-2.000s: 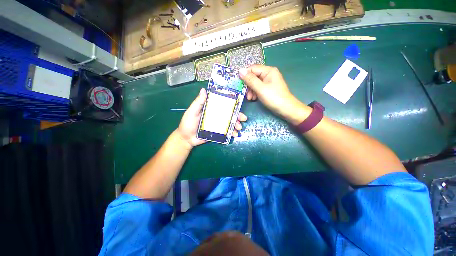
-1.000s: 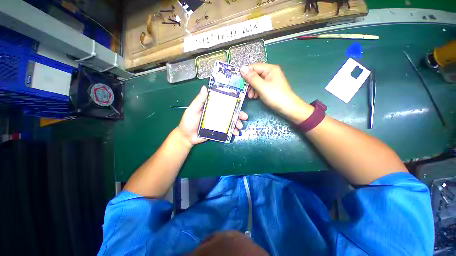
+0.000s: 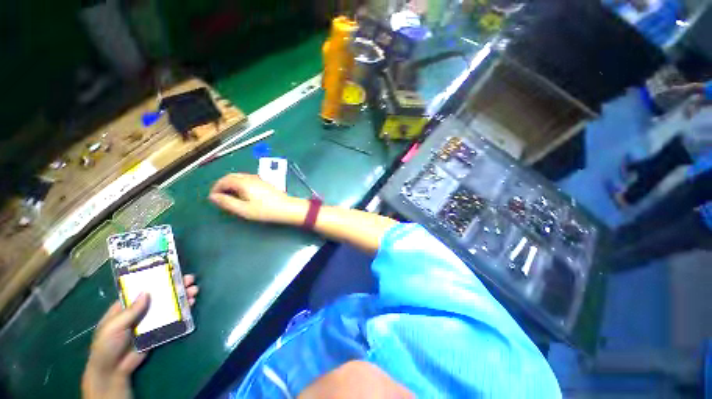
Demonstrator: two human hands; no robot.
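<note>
My left hand (image 3: 117,339) holds the open phone (image 3: 153,300) at the lower left, with the thumb over the pale battery area. The board end of the phone, with a green patch, points away from me. My right hand (image 3: 243,196) is off the phone, above the green mat, with its fingers curled. I see nothing in it, but its palm side is hidden. A white card with a dark cutout (image 3: 273,171) lies just beyond my right hand, partly covered by it.
Tweezers (image 3: 305,180) lie beside the card. A blue tab (image 3: 262,150) lies behind it. An orange screwdriver (image 3: 336,70) stands near the yellow station (image 3: 404,125). A compartment tray (image 3: 488,226) is at the right. A wooden board (image 3: 101,167) and small clear trays (image 3: 145,204) are at the left.
The view has turned to the right and now shows the compartment tray. My right hand has left the phone's upper end and moved right. My left hand still holds the phone.
</note>
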